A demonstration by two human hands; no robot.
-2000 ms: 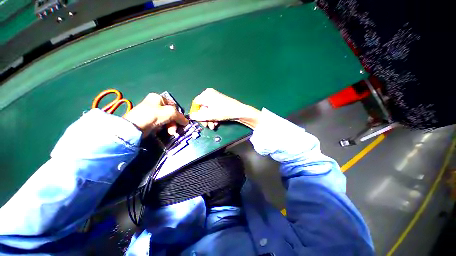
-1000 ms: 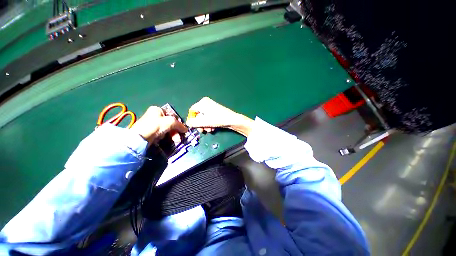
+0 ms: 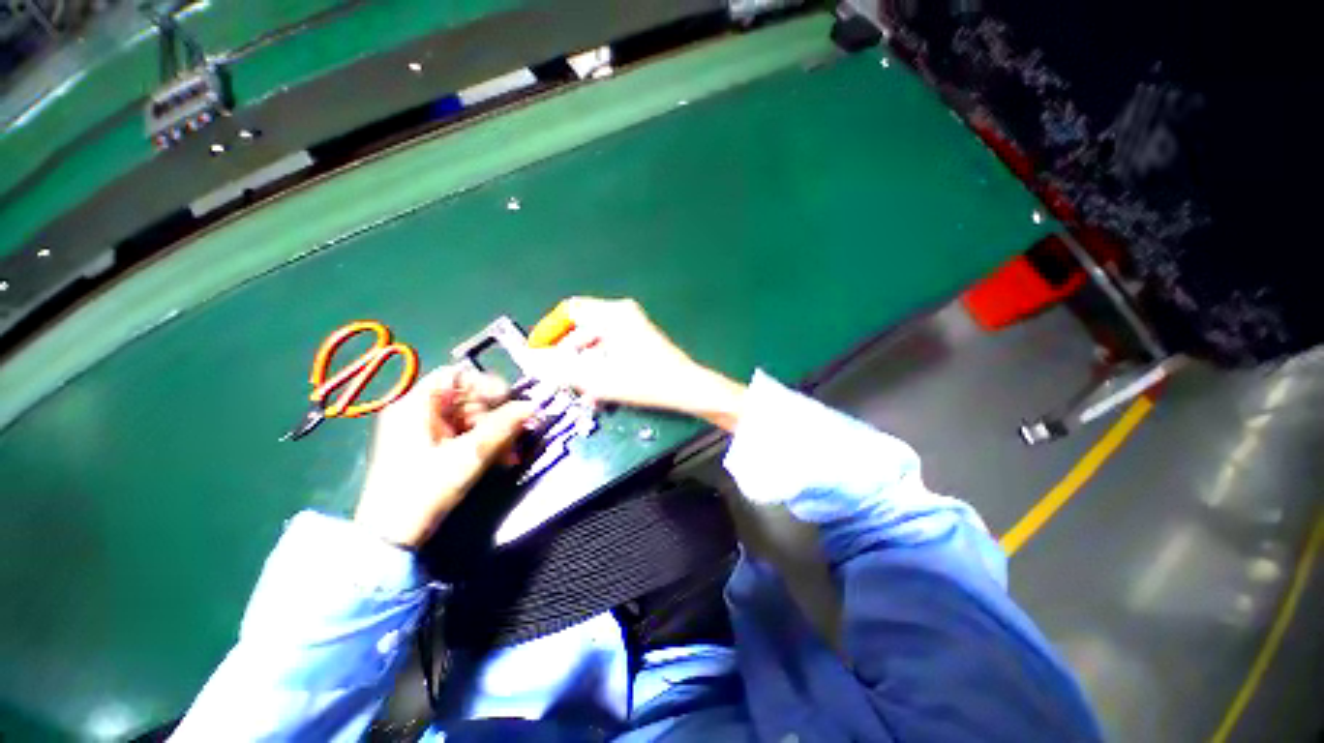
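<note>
A small light grey housing (image 3: 503, 337) with a rectangular window is between my two hands at the bench's near edge. My left hand (image 3: 447, 443) grips its lower left side with bent fingers. My right hand (image 3: 617, 356), with an orange-yellow finger cot (image 3: 552, 324) on one finger, holds its right side. Several pale and dark cable ends (image 3: 556, 430) lie side by side below the housing; their detail is blurred. A thick black cable bundle (image 3: 595, 559) lies across my lap.
Orange-handled scissors (image 3: 363, 372) lie left of my hands on the green bench (image 3: 755, 218). A wired unit (image 3: 185, 105) stands on the far line. A black cable mass (image 3: 1162, 160) hangs at right, above a red bin (image 3: 1024, 288).
My left hand has moved down and turned, uncovering the housing's window and the scissors' blades. My right hand stays at the housing, its orange-yellow finger cot showing more. The view has shifted slightly.
</note>
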